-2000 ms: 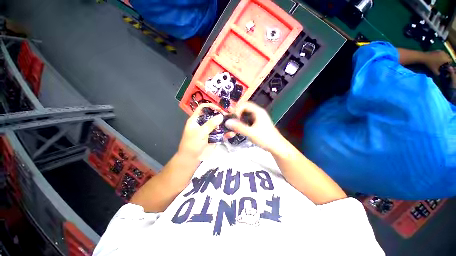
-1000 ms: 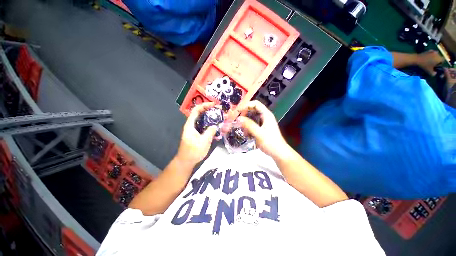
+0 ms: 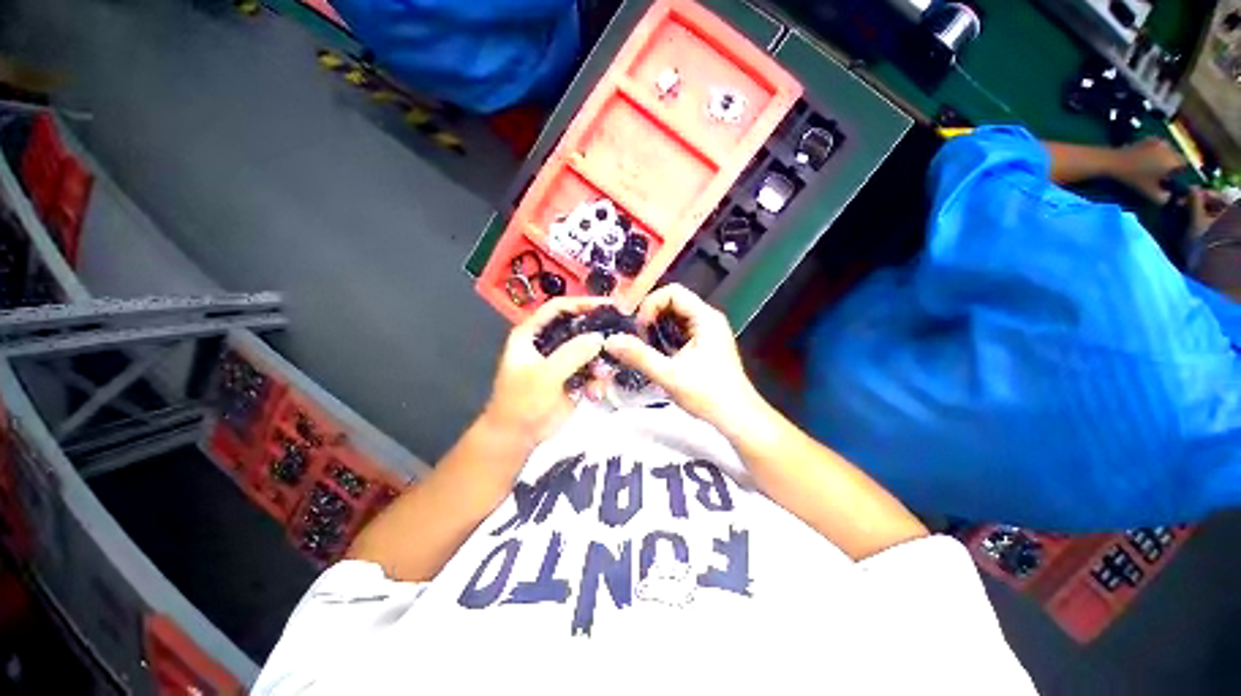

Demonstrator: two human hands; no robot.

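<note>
My left hand (image 3: 535, 370) and my right hand (image 3: 698, 356) are close together in front of my shirt, just below the red parts tray (image 3: 637, 159). Both hold a clear plastic bag (image 3: 619, 384) with dark parts (image 3: 585, 326) in and around it; more dark parts show inside my right hand's curled fingers. The tray's near bays hold white parts (image 3: 589, 231) with dark centres, black parts (image 3: 633, 253) and thin black rings (image 3: 524, 276). A few pale pieces lie in its far bay. Whether each dark part is inside the bag cannot be told.
A black grid tray (image 3: 757, 215) with watch heads lies right of the red tray on the green-topped stand (image 3: 833, 184). A person in a blue smock (image 3: 1034, 326) sits close on the right, another at top left. A metal rack (image 3: 150, 320) with red trays runs along the left.
The bag, spread between my hands a second ago, is now bunched with my fingertips nearly meeting over it. More of the tray's near end bay shows. The whole scene has shifted slightly left.
</note>
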